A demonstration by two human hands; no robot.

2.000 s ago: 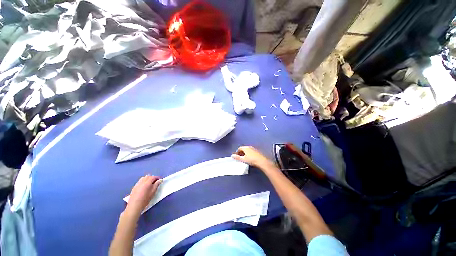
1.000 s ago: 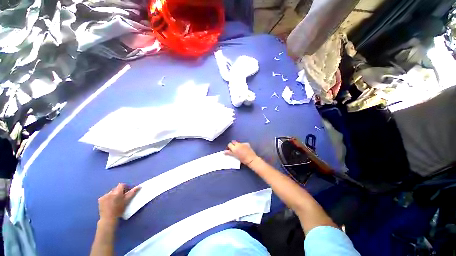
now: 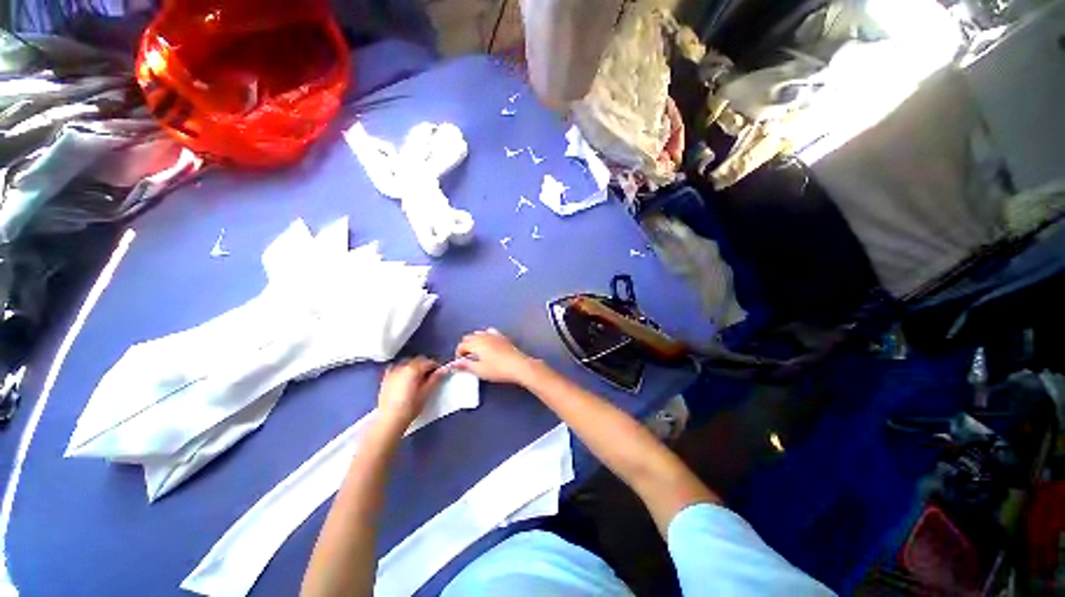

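Note:
A white curved band piece (image 3: pixel 286 510) lies on the blue-violet padded table. My left hand (image 3: pixel 409 386) and my right hand (image 3: pixel 495 356) are close together at its far right end, fingers pinching its upper edge. A second stack of white bands (image 3: pixel 485 508) lies nearer my body, its lower part cut off. A fanned pile of white pointed pieces (image 3: pixel 251 362) lies beyond the band. The steam iron (image 3: pixel 607 338) stands to the right of my hands, its pointed soleplate visible and its brown handle toward the right.
A rolled white bundle (image 3: pixel 424 187) lies beyond the pile. White scraps (image 3: pixel 576 181) and small snippets lie at the far right of the table. A red plastic bag (image 3: pixel 245 88) is at the far edge. The iron's hose (image 3: pixel 806 338) runs right. Cloth heaps surround the table (image 3: pixel 514 309).
My left hand has moved from the band's left end to its right end, beside my right hand. The view has turned to the right.

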